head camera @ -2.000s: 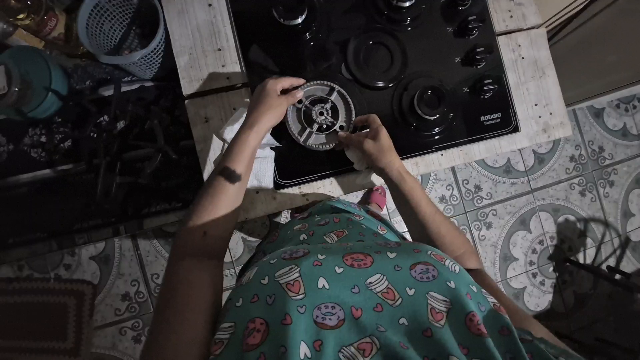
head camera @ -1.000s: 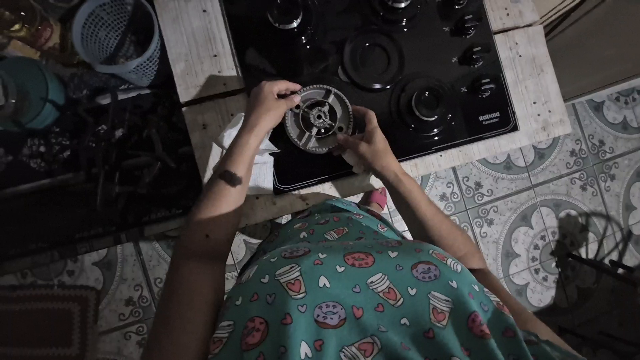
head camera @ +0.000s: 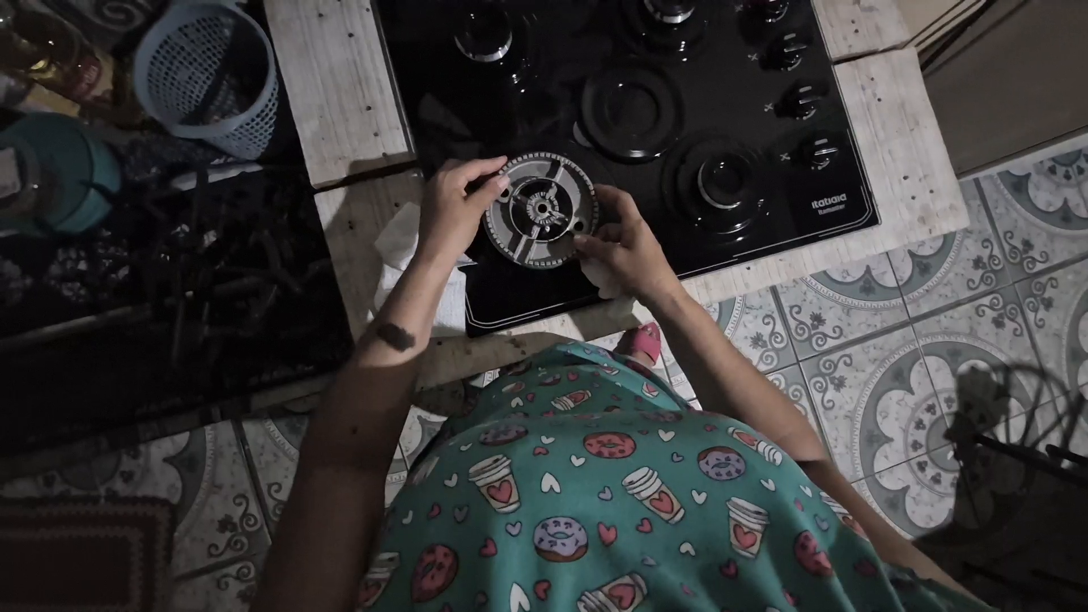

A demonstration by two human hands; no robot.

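A round metal gas burner ring (head camera: 557,174), toothed around its rim and with a spoked centre, is held over the front left part of the black glass cooktop (head camera: 544,297). My left hand (head camera: 459,200) grips its left edge between thumb and fingers. My right hand (head camera: 627,242) has hold of its right edge, with a piece of white paper or cloth (head camera: 600,279) partly hidden beneath the palm. Another crumpled white paper or cloth (head camera: 442,297) lies beside my left wrist at the cooktop's edge.
Burners (head camera: 721,180) and a round recessed plate (head camera: 633,112) are on the cooktop, with knobs (head camera: 820,153) along its right side. Pale wooden boards (head camera: 344,93) frame it. At left stand a blue-grey perforated basket (head camera: 204,72), a teal container (head camera: 72,174) and a dark stove area.
The ring has turned a little between my hands, its spokes now lying at another angle. Both hands stay at its edges.
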